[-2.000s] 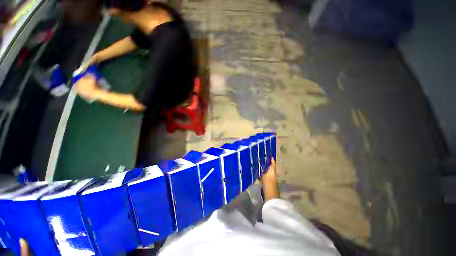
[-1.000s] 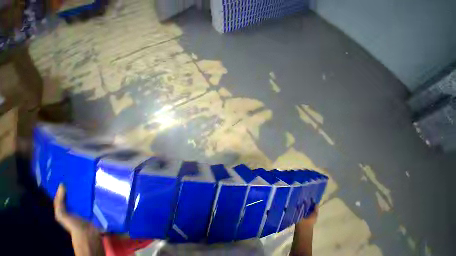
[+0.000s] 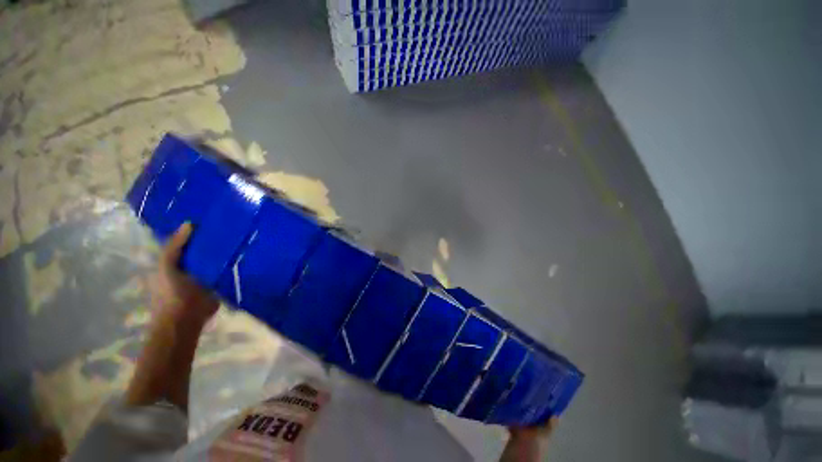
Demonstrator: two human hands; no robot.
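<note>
A row of boxes [image 3: 351, 298], glossy blue and pressed side by side, is held in the air in front of me. It slants from upper left down to lower right. Short pale strips show on several blue faces. My left hand [image 3: 185, 280] grips the row near its left end, with the thumb on the blue face. My right hand [image 3: 530, 439] holds it from below near the right end; it is partly cut off by the lower edge and its fingers are mostly hidden.
A tall box stack [image 3: 451, 41], blue-and-white checkered, stands on the grey floor at the top. A pale grey wall [image 3: 712, 135] runs along the right. Grey objects [image 3: 735, 397] lie at the lower right. Worn pale paint [image 3: 99, 81] covers the floor at left.
The seated worker and green bench have left the view. The box stack has come further into view. The held row has tilted, its left end up and its right end down.
</note>
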